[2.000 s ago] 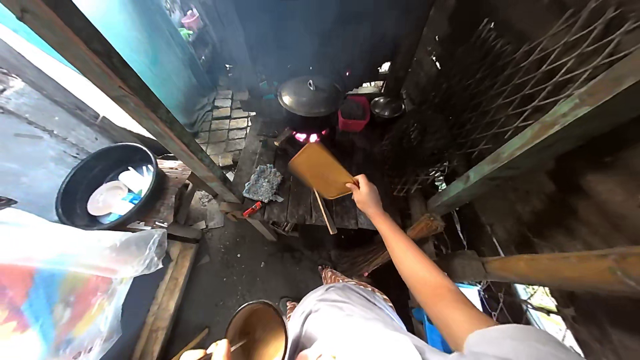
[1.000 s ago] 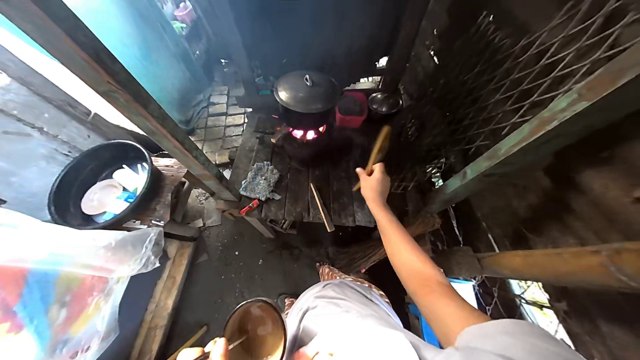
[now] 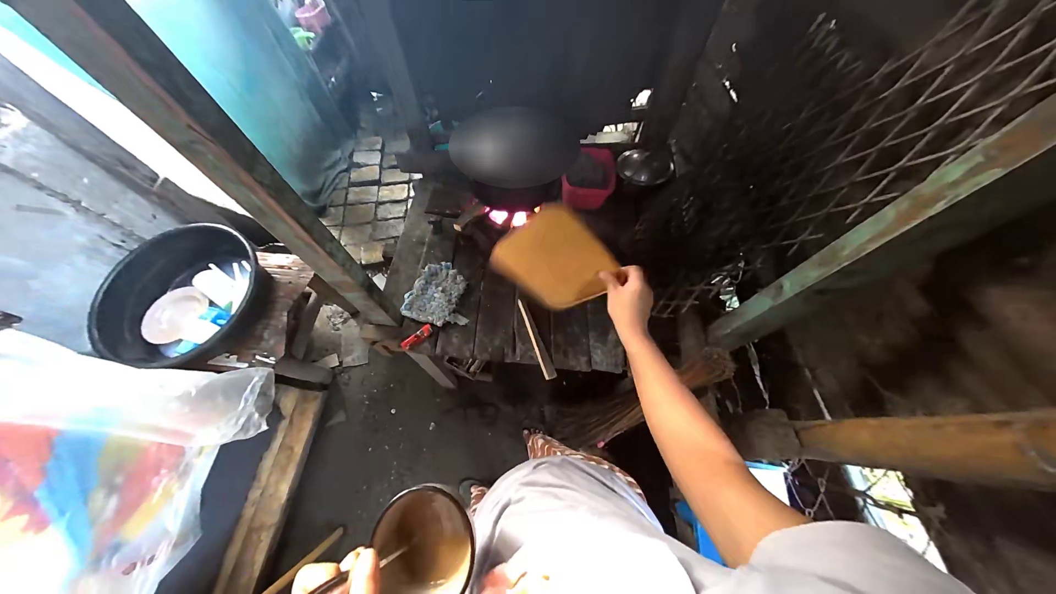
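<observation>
My right hand [image 3: 629,301] grips a corner of a flat tan board [image 3: 557,256], held above the wooden slatted table. Behind the board's far corner, embers [image 3: 511,218] glow beneath a covered dark pot [image 3: 516,157]. At the bottom edge my left hand [image 3: 351,571] is closed on a thin handle that reaches into a brown bowl [image 3: 425,540]; what supports the bowl is hidden. Left of the board, on the table, lie a grey-blue rag [image 3: 435,294] and a small red object [image 3: 417,337]. A wooden stick [image 3: 536,340] rests near the table's front edge.
A black basin [image 3: 107,289] with plates stands at the left, above a plastic bag [image 3: 140,404]. A red container [image 3: 590,186] and a metal bowl [image 3: 646,167] sit right of the pot. A slanting post [image 3: 223,165], wire mesh and a wooden rail [image 3: 924,445] flank the space.
The board in my right hand has swung from an edge-on view to a broad face near the embers. It showed its face two seconds ago as well. My left hand stays by the bowl.
</observation>
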